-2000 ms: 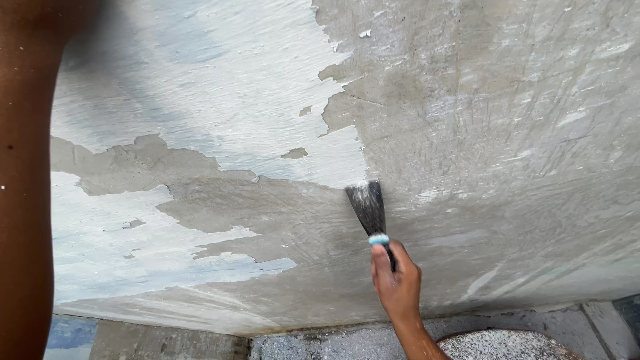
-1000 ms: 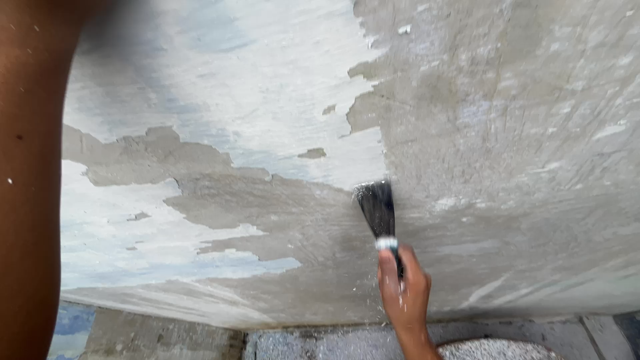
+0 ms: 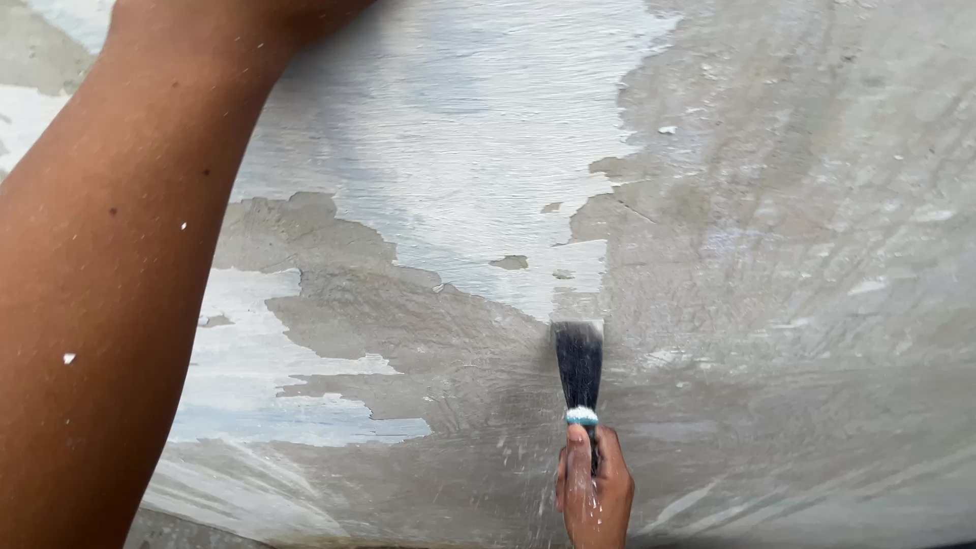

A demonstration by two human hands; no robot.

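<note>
My right hand [image 3: 596,484] grips the handle of a paint scraper [image 3: 581,366], a broad dark blade with a light blue collar. Its blade edge lies against a grey plastered wall [image 3: 762,305], just under the ragged lower edge of a white and pale blue paint layer [image 3: 473,152]. White specks dot the fingers, and fine chips fall beside the hand. My left forearm crosses the left side; my left hand [image 3: 320,19] is partly visible at the top edge, its fingers out of frame, so its hold cannot be told.
More pale paint [image 3: 252,358] stays on the wall at lower left, with bare grey patches around it. A loose white flake [image 3: 667,130] clings to the wall at upper right. Part of a grey floor [image 3: 183,534] shows at the bottom left, along the wall's foot.
A strip of paint just above the blade has come off, leaving bare grey wall. The left forearm reaches further into view, and the view has shifted. The scraper remains in my right hand.
</note>
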